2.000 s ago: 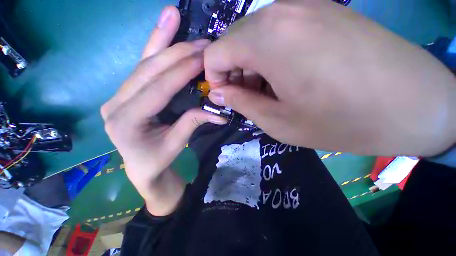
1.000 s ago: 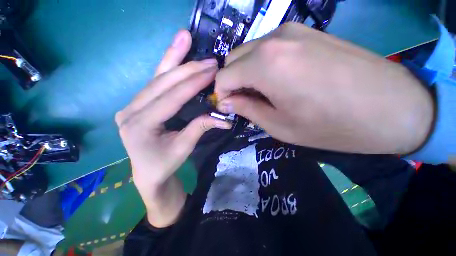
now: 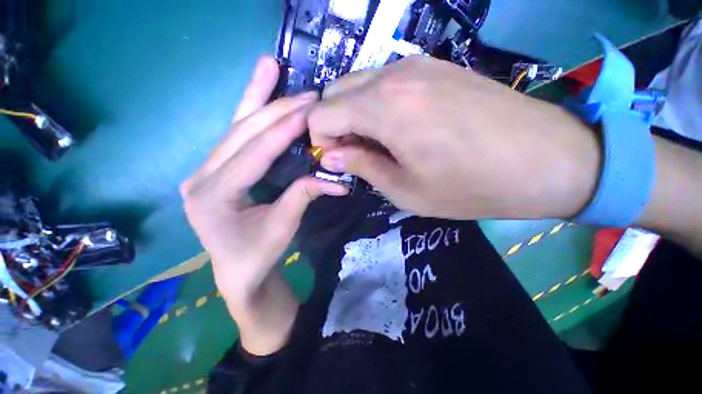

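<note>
A black opened electronic unit [image 3: 306,48] lies at the top centre, boards and silver parts exposed. A white ribbon cable [image 3: 379,37] runs along it. My left hand [image 3: 246,185] holds the unit's near end, thumb at a silver-white part [image 3: 331,178], fingers spread over the housing. My right hand [image 3: 462,146] reaches over the unit from the right. Its thumb and forefinger pinch at a small orange flex piece [image 3: 315,152] at the near end. The fingertips hide part of it. A light blue band [image 3: 625,169] is on my right wrist.
Other black units with loose wires lie on the green mat at left [image 3: 61,254], upper left [image 3: 46,131] and upper right [image 3: 535,74]. The bench edge [image 3: 181,268] crosses below. A grey sleeve [image 3: 679,85] shows at far right. Yellow-dashed green floor lies beyond.
The view has shifted, showing more of the unit's upper part and of my right wrist than two seconds ago. Both hands keep nearly the same hold; the orange piece looks smaller between the fingertips.
</note>
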